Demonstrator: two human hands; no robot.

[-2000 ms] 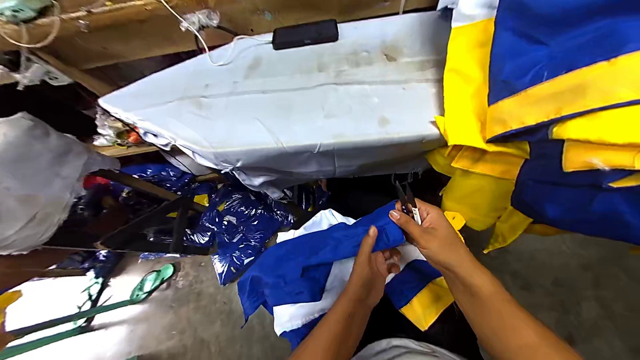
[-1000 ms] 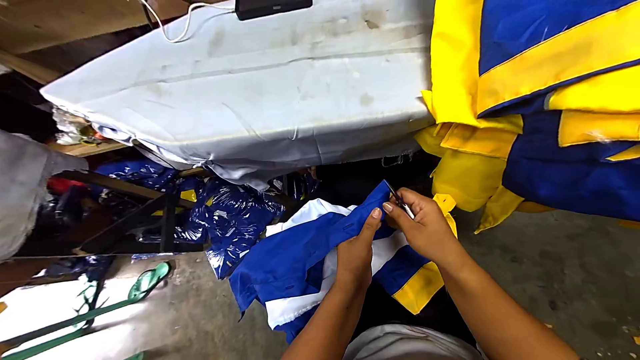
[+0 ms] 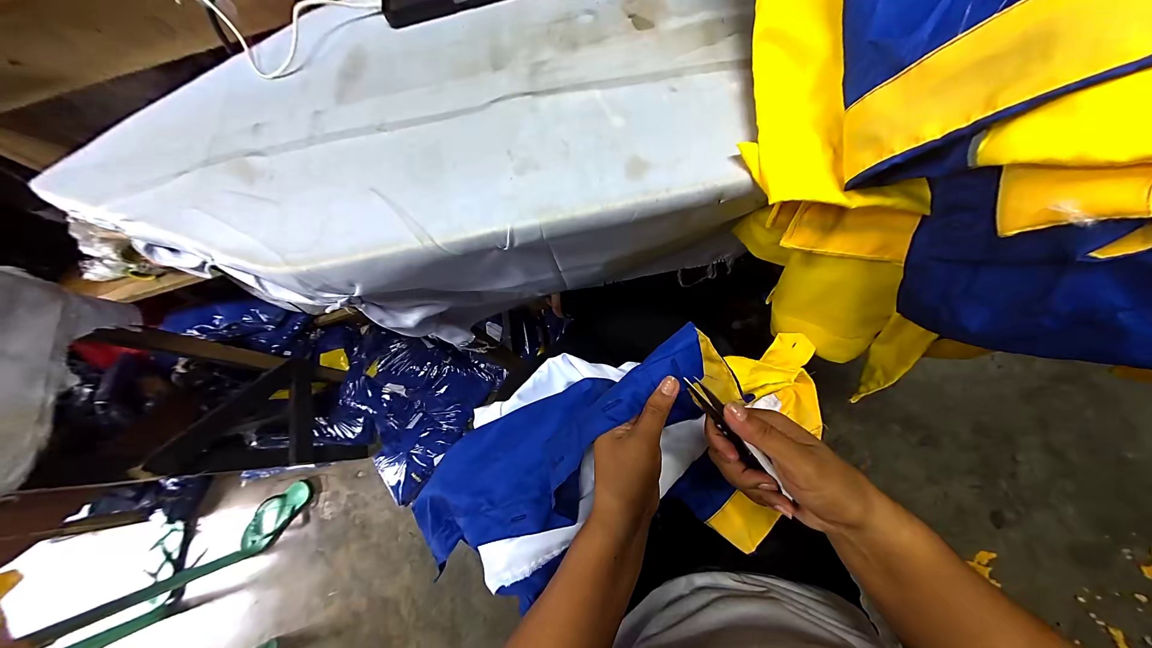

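A blue, white and yellow cloth garment [image 3: 576, 418] with small buttonhole-like slits hangs over my lap. My left hand [image 3: 632, 454] pinches its blue edge between thumb and fingers, near a yellow-faced corner. In my right hand [image 3: 769, 459] is a small pair of dark-handled thread snips [image 3: 717, 414], their pointed tips just right of my left thumb, beside the yellow and blue edge. The blades look slightly apart. Yellow cloth with a knotted-looking end lies behind my right hand.
A padded board covered in stained pale cloth [image 3: 432, 153] spans the top. Blue and yellow garments [image 3: 1017, 288] hang at the right. Plastic-wrapped blue packages [image 3: 409, 387] sit below the board. A green slipper [image 3: 274, 515] lies on the floor at left; yellow scraps [image 3: 984, 567] lie at right.
The snips have come away from the blue edge and now show between my hands. The garment's yellow-faced corner has come into sight. The view has moved closer to the board.
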